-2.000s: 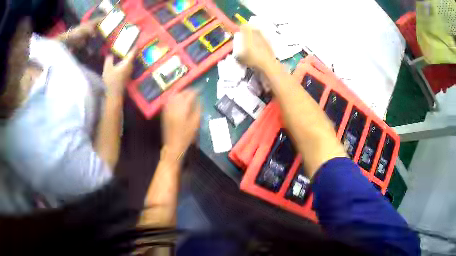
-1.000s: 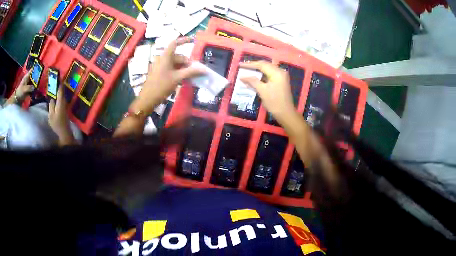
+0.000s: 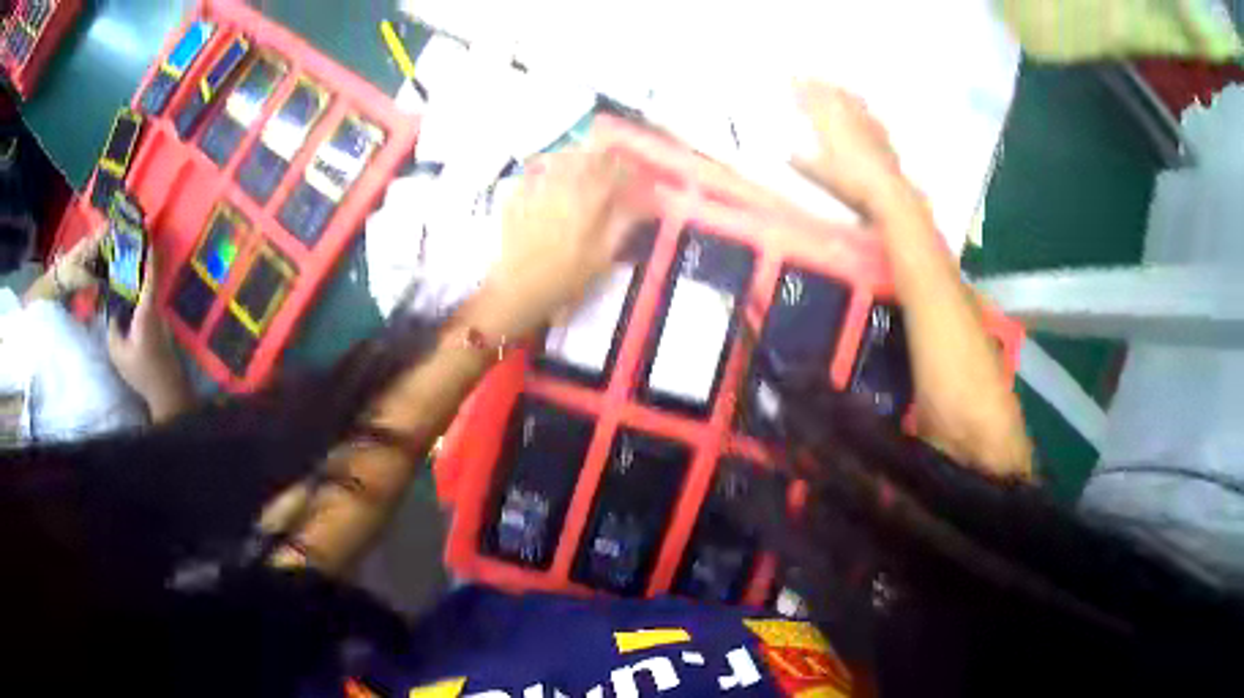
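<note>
A red phone tray (image 3: 580, 397) lies in front of me with black phone backs in its pockets. Two upper-left phones hold white batteries, one (image 3: 690, 341) in the second pocket and one (image 3: 595, 316) in the first. A lower-row phone back (image 3: 632, 513) shows an open battery bay. My left hand (image 3: 570, 225) is blurred over the tray's upper left corner; its fingertips are unclear. My right hand (image 3: 843, 147) is beyond the tray's far edge over the white sheet, fingers spread, with nothing seen in it. Dark blurred strands hide part of the tray.
White batteries (image 3: 413, 228) are piled left of the tray. A large white sheet (image 3: 941, 96) lies behind it. At left, a coworker's hand (image 3: 141, 341) is by a phone (image 3: 126, 259) near another red tray (image 3: 358, 205). A pale metal bar (image 3: 1091, 300) stands at right.
White batteries now lie in the two upper-left phones. My right hand has moved away from the second phone to the far side. My left hand has moved slightly right and is over the tray corner.
</note>
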